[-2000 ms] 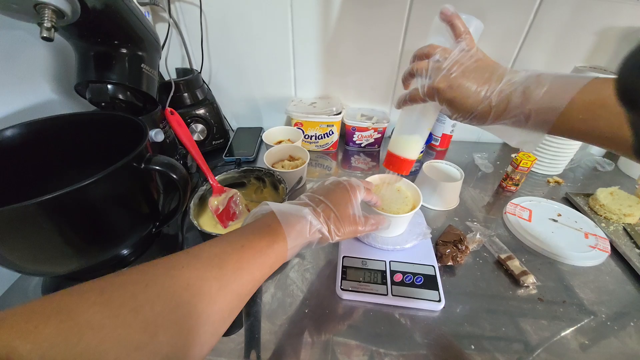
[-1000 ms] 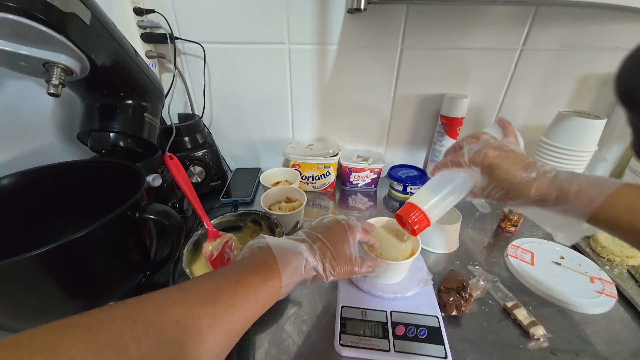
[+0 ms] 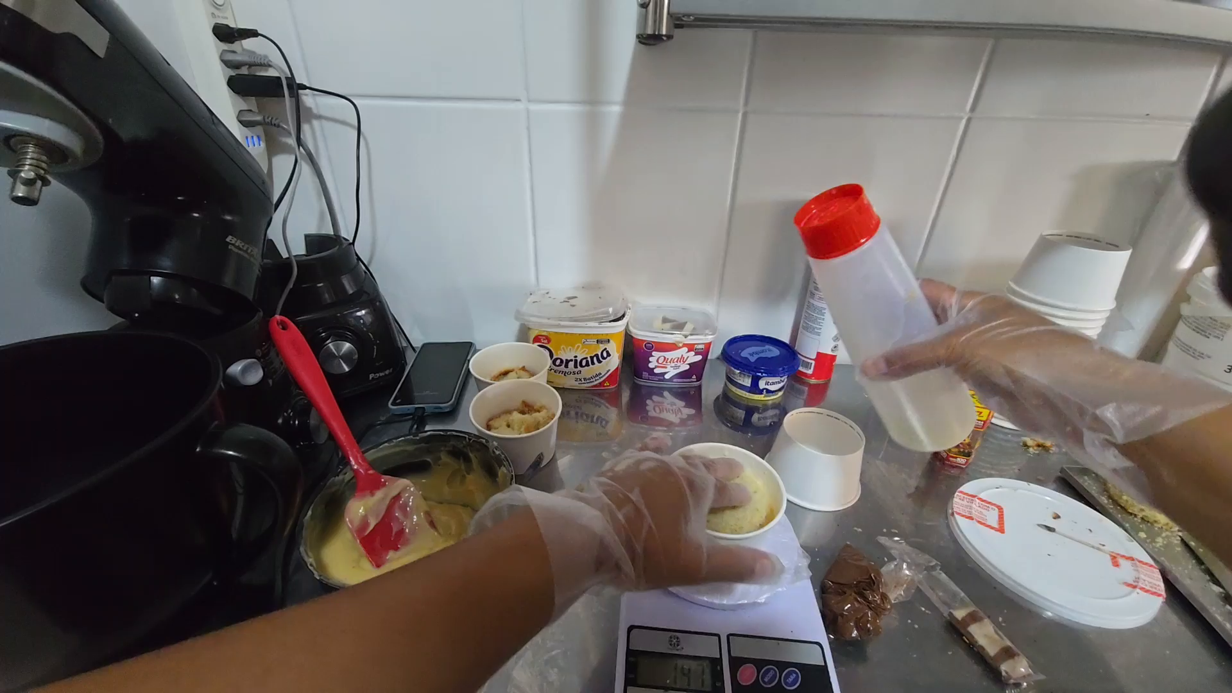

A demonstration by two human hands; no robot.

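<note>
My left hand, in a clear plastic glove, is on a white paper cup of pale cake, its fingers at the rim and over the cake. That cup stands on a white digital kitchen scale. My gloved right hand holds a translucent squeeze bottle with a red cap, tilted with the cap up, above the counter. Left of my left hand, a red spatula rests in a pan of yellow cream. Two cups with crumbled cake stand behind the pan. An upside-down white cup sits beside the scale.
A black stand mixer and bowl fill the left side. Tubs and a phone are near the tiled wall. Right of the scale lie wrapped chocolate, a white lid and a tray; stacked cups stand behind.
The squeeze bottle was cap-down over the cup; my right hand has lifted it away and turned its cap up. My left hand's fingers now reach over the cake. The view has tilted up.
</note>
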